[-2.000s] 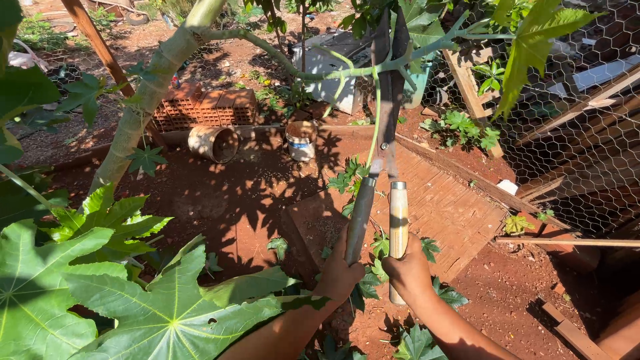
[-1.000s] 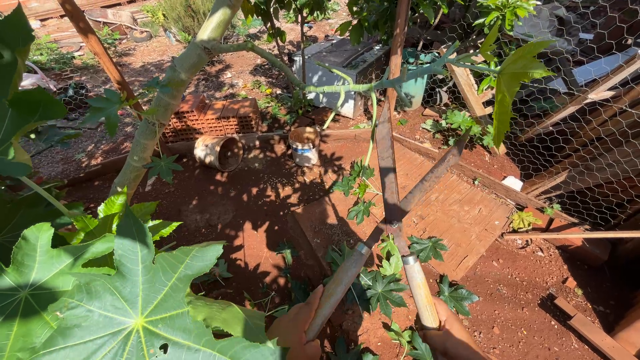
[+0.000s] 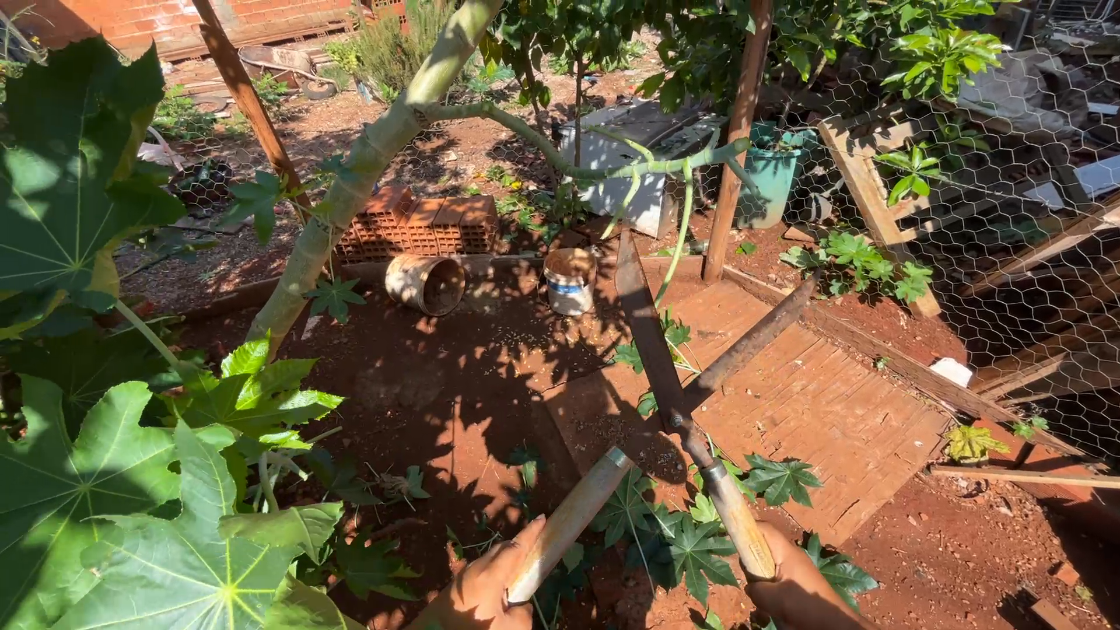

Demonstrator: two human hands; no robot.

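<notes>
Long-bladed hedge shears (image 3: 669,398) point up and away, their two rusty blades spread in a V. My left hand (image 3: 490,573) grips one worn wooden handle (image 3: 569,525); a gap appears between its metal collar and the pivot. Around the other wooden handle (image 3: 739,525), still joined to the metal, is my right hand (image 3: 792,577). Beyond the blade tips a green branch (image 3: 612,168) reaches right from a pale trunk (image 3: 367,166), with thin stalks hanging from it. The left blade's tip lies near these stalks; contact cannot be told. Lobed leaves (image 3: 700,556) lie below the pivot.
Large leaves (image 3: 83,481) fill the left side. Hollow bricks (image 3: 420,229), two dirty buckets (image 3: 426,284) and a green bucket (image 3: 768,188) stand beyond. A wooden panel (image 3: 814,402) lies on red soil at right, near wire mesh (image 3: 1032,219). A wooden post (image 3: 739,131) rises behind the shears.
The blades, nearly together and upright at the branch two seconds ago, have spread apart and now sit below it. The left handle has separated visibly from the pivot. The view has shifted upward.
</notes>
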